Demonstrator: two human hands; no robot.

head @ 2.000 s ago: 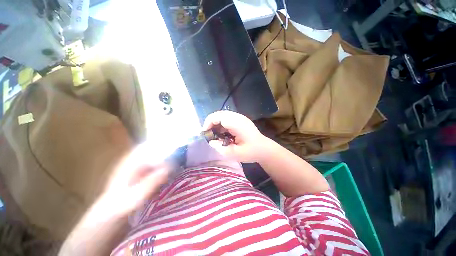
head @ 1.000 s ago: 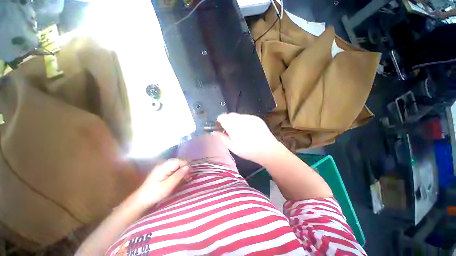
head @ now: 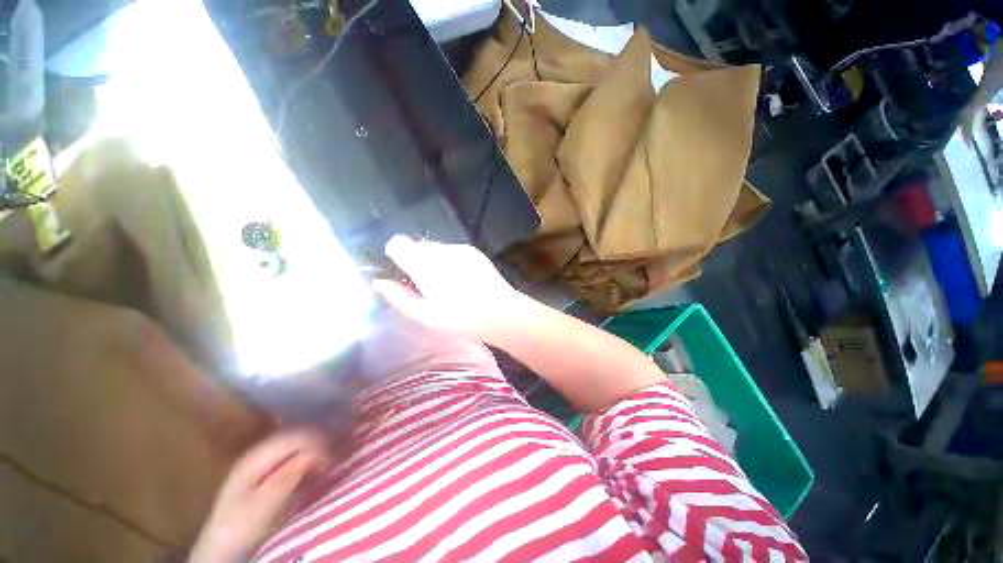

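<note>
My right hand [head: 445, 288] is at the front edge of the dark table [head: 379, 176], beside the lower corner of the bright white board [head: 237, 198]. Its fingers are bent; whether they hold something small is hidden by glare and the hand. My left hand [head: 269, 475] is low at the left, in front of my shirt, blurred, its fingers curled; I cannot tell if it holds anything. Two small round metal things sit on the board, one dark [head: 261, 234] and one shiny [head: 272, 262]. The brown garment panel [head: 99, 407] spreads over the left side.
Yellow-taped guides [head: 44, 209] stand at the left edge. A heap of brown cut pieces [head: 660, 165] lies right of the table. A green crate [head: 759, 429] with pale contents is below it. Other work tables and a brown box [head: 855, 357] are farther right.
The view has shifted, so the table, board and cloth heap sit farther left. My left hand has moved down and away from my right hand. The small dark piece earlier at my right fingertips no longer shows.
</note>
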